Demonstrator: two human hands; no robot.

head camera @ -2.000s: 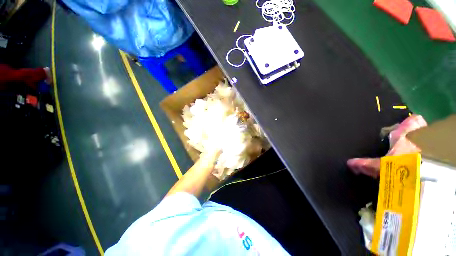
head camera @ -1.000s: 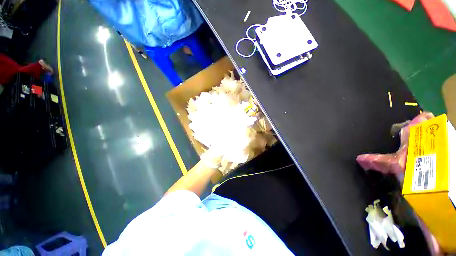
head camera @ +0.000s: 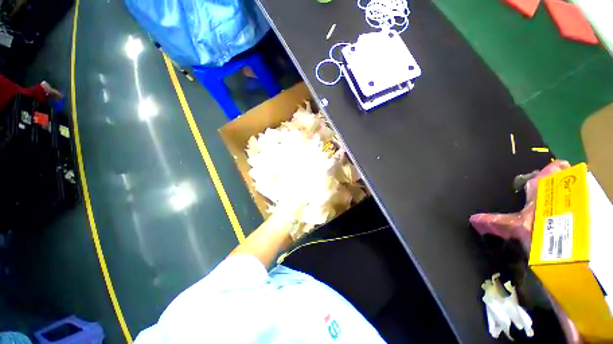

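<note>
My left hand [head camera: 290,213] reaches into the floor carton [head camera: 236,138], among a pale heap of crumpled small bags [head camera: 289,161]; overexposure hides its fingers and whether it holds anything. The yellow printed carton [head camera: 561,215] rests tilted on a pink block [head camera: 507,224] at the right of the black bench. A crumpled whitish bag bundle [head camera: 503,310] lies on the mat in front of it. My right hand is not in view.
Stacked white units [head camera: 382,64] and looped white cords [head camera: 386,12] lie at the bench's far end. Small yellow pieces [head camera: 513,144] lie near the green belt [head camera: 497,64]. A person in blue [head camera: 201,30] is at a blue stool [head camera: 232,84]. Orange-red pads [head camera: 571,20] lie on the belt.
The yellow carton has shifted and turned since the earliest frame, showing its yellow end and uncovering the bag bundle. My left hand stays in the floor carton, moving slightly. The view shifts a little.
</note>
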